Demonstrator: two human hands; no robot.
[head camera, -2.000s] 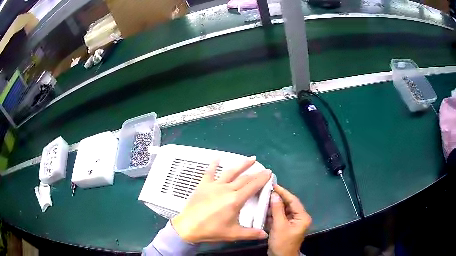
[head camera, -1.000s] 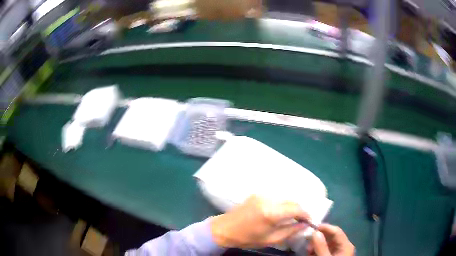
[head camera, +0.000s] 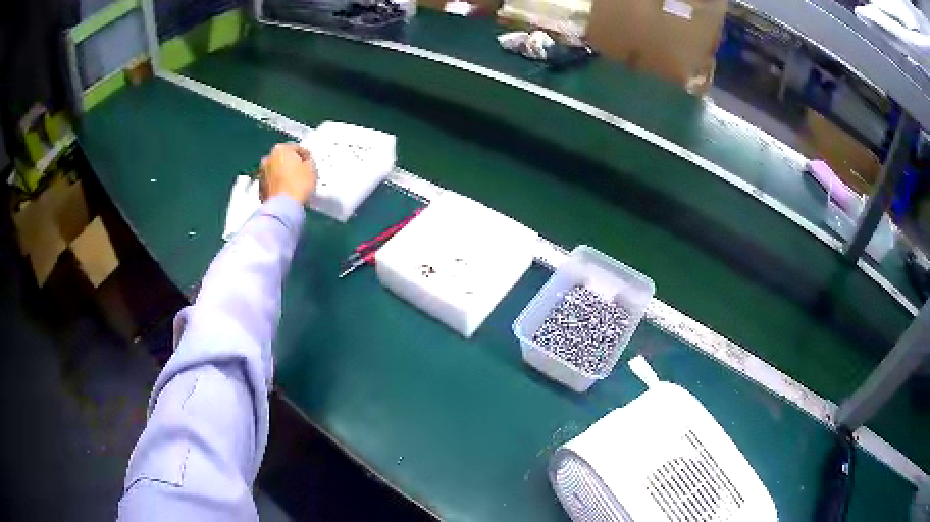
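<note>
My left hand (head camera: 289, 173) is stretched out to the far left, at the near left end of the smaller white block (head camera: 352, 168). Its fingers are curled and I cannot tell if it holds something. A crumpled white item (head camera: 242, 207) lies just below it. The white appliance housing (head camera: 637, 438) lies at the lower right, slotted grille up, cut off by the picture's edge, with a short white end sticking out at its top. No hand touches it. My right hand is out of the picture.
A larger white block (head camera: 456, 260) has red-handled tweezers (head camera: 382, 243) at its left side. A clear bin of screws (head camera: 583, 326) stands between it and the housing. The black screwdriver (head camera: 838, 474) is partly visible at the lower right. A metal post (head camera: 887, 372) rises there.
My left hand has left the housing and moved far left to the small block. My right hand has gone out of the picture. The view has swung left.
</note>
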